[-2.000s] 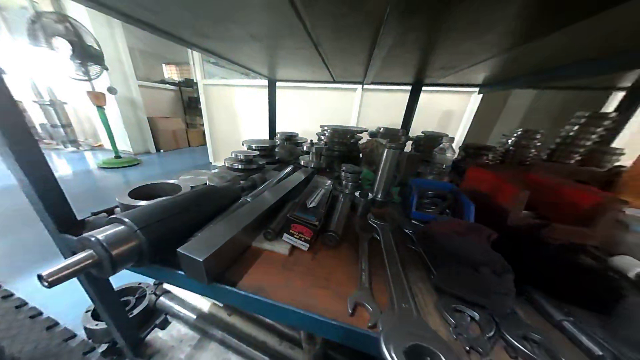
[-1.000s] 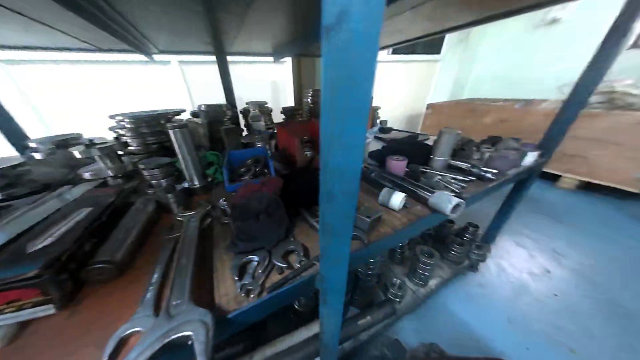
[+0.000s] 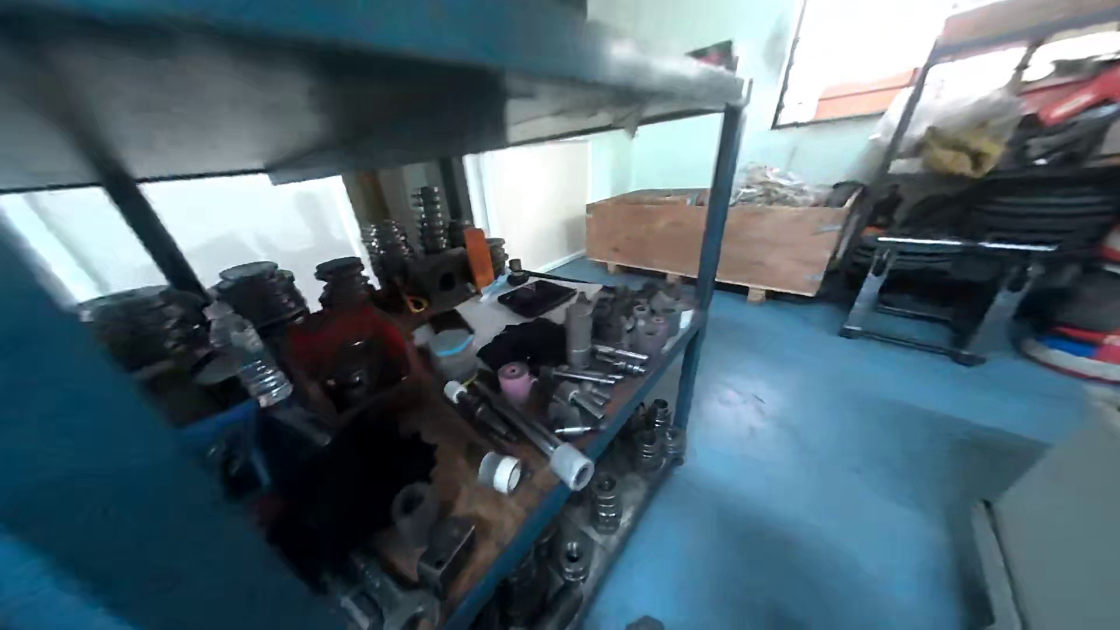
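Note:
Neither of my hands shows in the head view. Before me, a blue metal rack holds a wooden shelf with many loose items. A white plastic ring [image 3: 501, 472] lies on the shelf, left of a metal rod with a pale round end [image 3: 570, 465]. Behind them a pink cylindrical piece [image 3: 515, 382] stands near a dark cloth [image 3: 525, 342]. A grey metal cylinder [image 3: 578, 330] rises beside several short metal rods. A clear plastic bottle [image 3: 249, 359] leans at the left, next to a red container [image 3: 346, 350]. A dark flat object [image 3: 536, 298] rests on white paper farther back.
A blue rack post [image 3: 713, 227] bounds the shelf's right end. Metal fittings [image 3: 605, 503] stand on the lower shelf. Beyond the blue floor [image 3: 787, 437] are a large wooden crate [image 3: 709, 241] and a metal stand [image 3: 954, 297]. A pale panel [image 3: 1050, 525] borders the lower right.
The view has swung far to the right along the rack. The large spanners seen earlier have left the view, and the crate and stand at the right show more fully.

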